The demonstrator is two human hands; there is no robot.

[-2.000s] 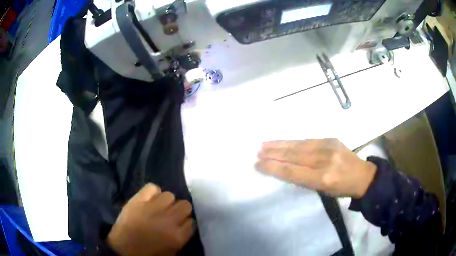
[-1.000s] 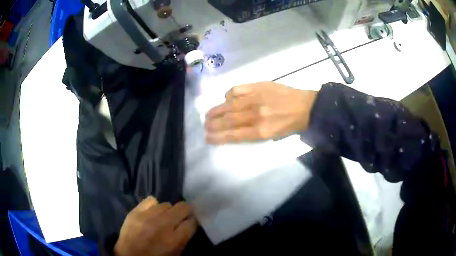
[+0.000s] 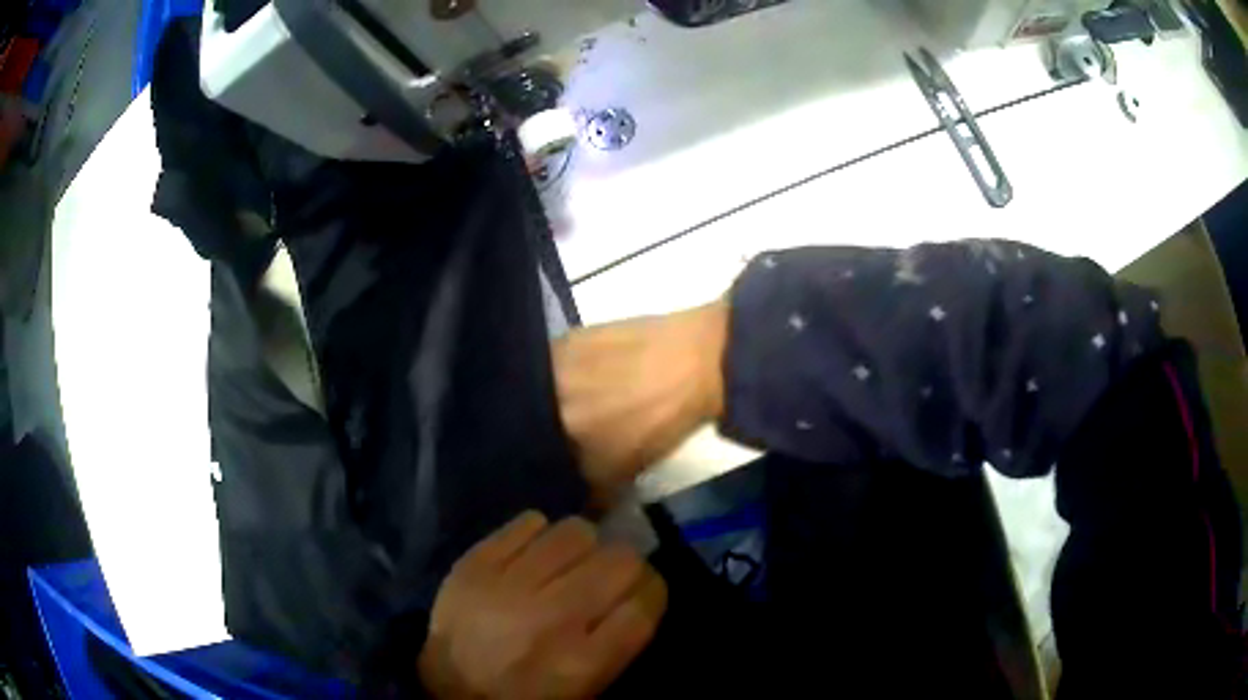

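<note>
A large black fabric piece point(image 3: 438, 342) lies left of centre on the table, its upper end under the head of the sewing machine point(image 3: 308, 82). A small part of the white sheet point(image 3: 554, 304) shows at the fabric's right edge; the rest is hidden. My left hand point(image 3: 541, 609) is closed on the lower right edge of the black fabric. My right hand point(image 3: 632, 397) is at the fabric's right edge, its fingers partly under the cloth, so its grip cannot be told.
Thread snips point(image 3: 962, 130) lie on the white table point(image 3: 808, 205) right of the needle area. A blue crate point(image 3: 103, 636) is at the lower left. Small round metal parts point(image 3: 1084, 58) sit at the upper right. A brown cardboard box point(image 3: 1188, 294) is at the right.
My right hand has moved from the top of the white sheet down and left to the fabric edge. My left hand has moved right with the black fabric, which now covers most of the sheet.
</note>
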